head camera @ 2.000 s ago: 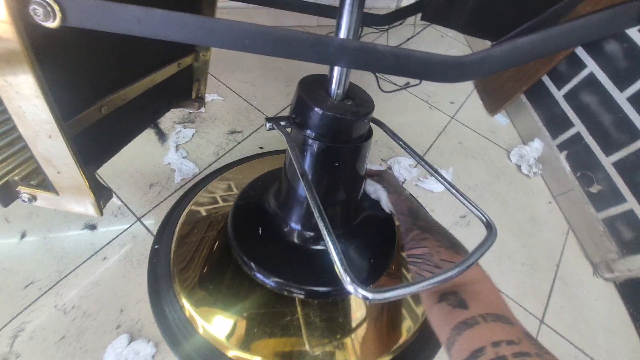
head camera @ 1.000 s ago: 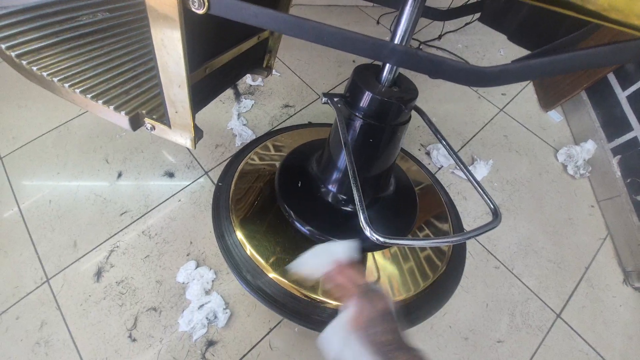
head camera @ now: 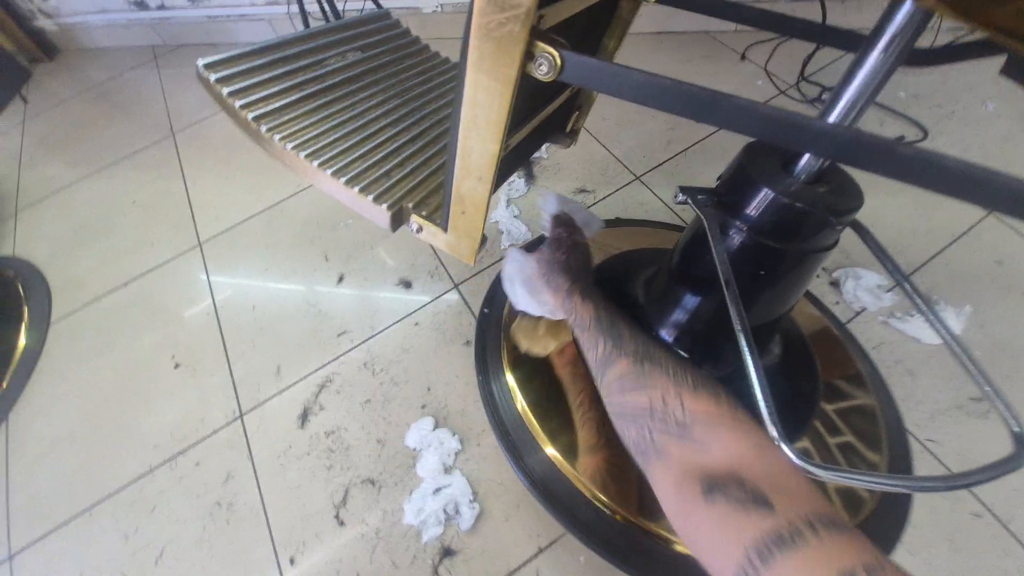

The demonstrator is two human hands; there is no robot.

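A barber chair's round base (head camera: pixel 552 424), gold-coloured and mirror-like with a black rubber rim, stands on the tiled floor. My right hand (head camera: pixel 566 260) is over its far left part, shut on a white crumpled wipe (head camera: pixel 530 284) that sticks out on both sides of the fingers. Motion blurs the hand, so contact with the base cannot be told. Beside the forearm rises the black column (head camera: pixel 752 248) with a chrome piston (head camera: pixel 860 80). A chrome pump lever (head camera: pixel 744 336) loops around the column. My left hand is out of view.
The ribbed metal footrest (head camera: pixel 352 112) juts out left of the base. A black bar (head camera: pixel 720 108) crosses above it. Crumpled wipes (head camera: pixel 440 488) and hair clippings (head camera: pixel 316 404) lie on the floor. Cables (head camera: pixel 808 88) run behind the chair. Another round base (head camera: pixel 16 328) shows at the left edge.
My right hand has moved with the wipe from the near part of the base to its far left part. Two seconds ago it was at the right of the column. The view has shifted left.
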